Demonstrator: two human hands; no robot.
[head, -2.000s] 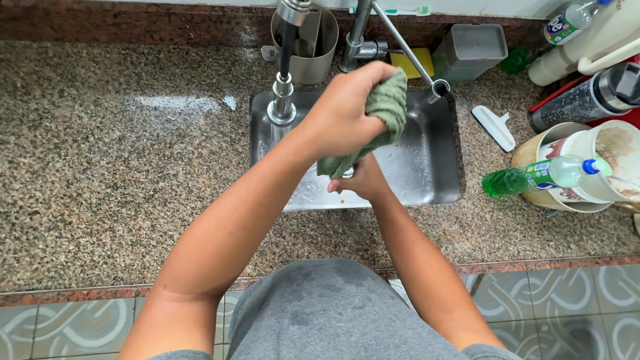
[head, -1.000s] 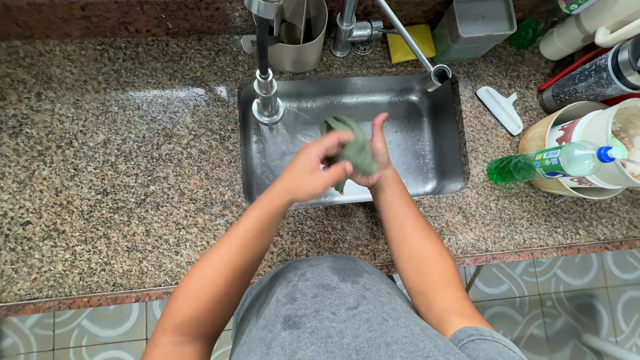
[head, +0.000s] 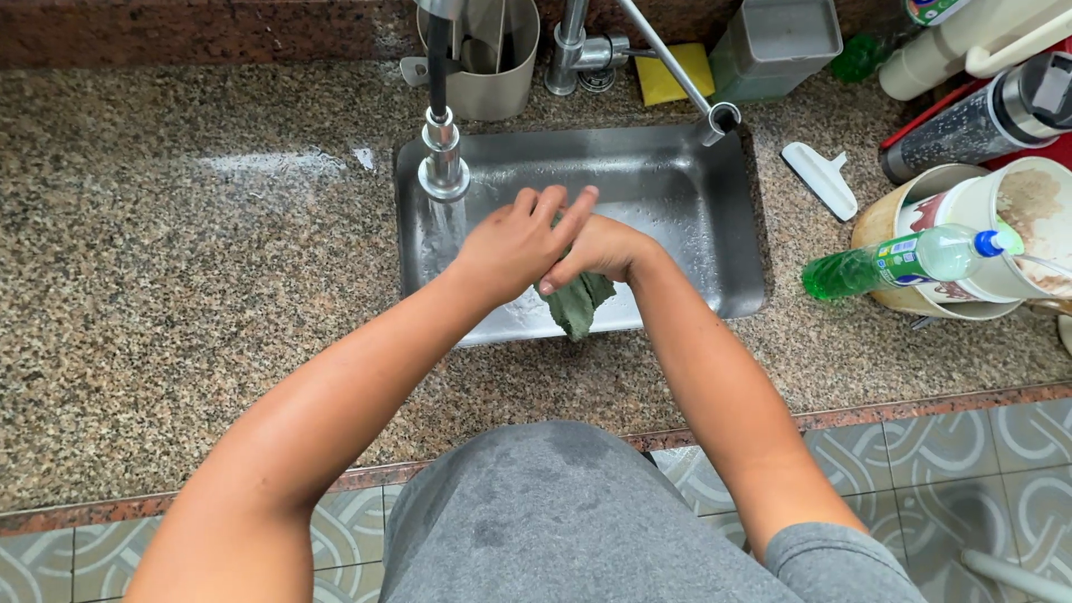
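Observation:
A green cloth (head: pixel 576 306) is bunched between my two hands over the steel sink (head: pixel 745 251), with its loose end hanging toward the near rim. My left hand (head: pixel 521 239) lies over the cloth from the left, its fingers spread across the other hand. From the right, my right hand (head: pixel 601 249) grips the cloth, thumb toward the left; most of its fingers are hidden. Water runs from the spray faucet head (head: pixel 444 167) into the sink's left part, left of both hands.
Behind the sink stand a beige utensil holder (head: pixel 494 79), a yellow sponge cloth (head: pixel 675 74) and a grey container (head: pixel 775 50). To the right are a small squeegee (head: pixel 821 179), a green liquid bottle (head: pixel 904 260), stacked tubs (head: pixel 971 201) and a tumbler (head: pixel 955 130). A metal spout (head: pixel 670 63) reaches over the sink.
Two seconds ago the cloth was raised in my hands; now it is lower, with its end hanging below them. One second ago my right hand was spread beside it; now the hands overlap.

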